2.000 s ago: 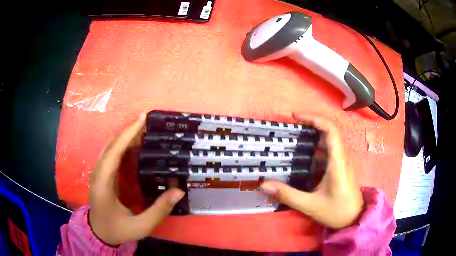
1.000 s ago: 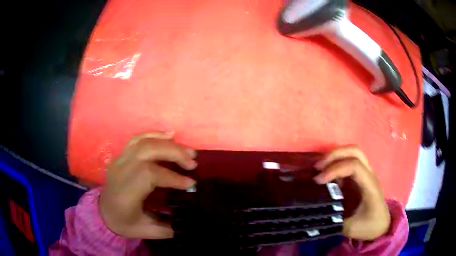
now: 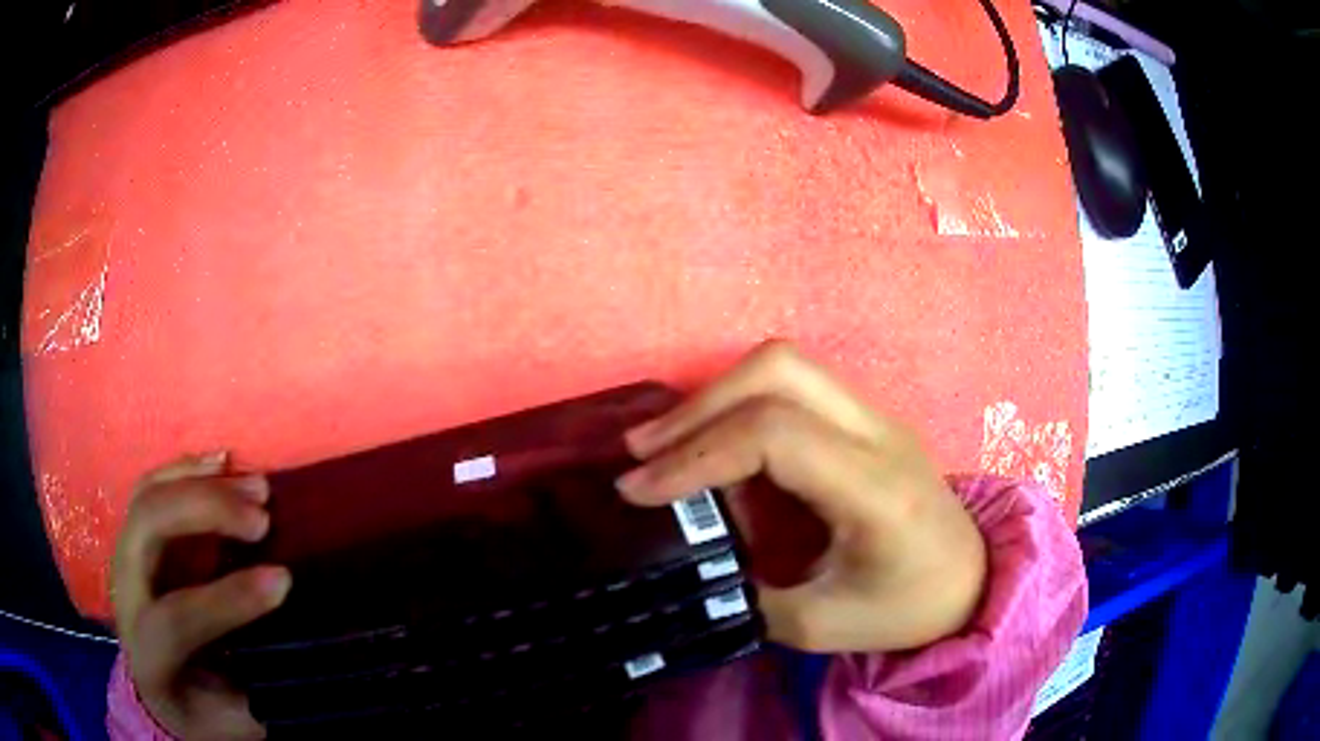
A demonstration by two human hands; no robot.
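A stack of several smartphones (image 3: 478,536) is held over the near edge of the red work mat (image 3: 565,246), screen sides showing, black and glossy. White labels sit at the right ends, and one small white label is on the top phone's screen. The stack tilts, its right end farther from me. My left hand (image 3: 196,586) grips the left end, partly cut off by the lower edge. My right hand (image 3: 832,507) grips the right end, fingertips on the screen. The undersides of the phones are hidden.
The barcode scanner (image 3: 854,44) lies at the mat's far side, cut off by the top edge, its cable curving right. A computer mouse (image 3: 1099,151) and a black slab (image 3: 1154,167) lie on white paper (image 3: 1151,348) at right. Blue bins (image 3: 1209,594) show at lower right and lower left.
Two seconds ago the phones showed their open backs; they have been turned to show the screens. The view has since swung right, and the stack's right end has risen.
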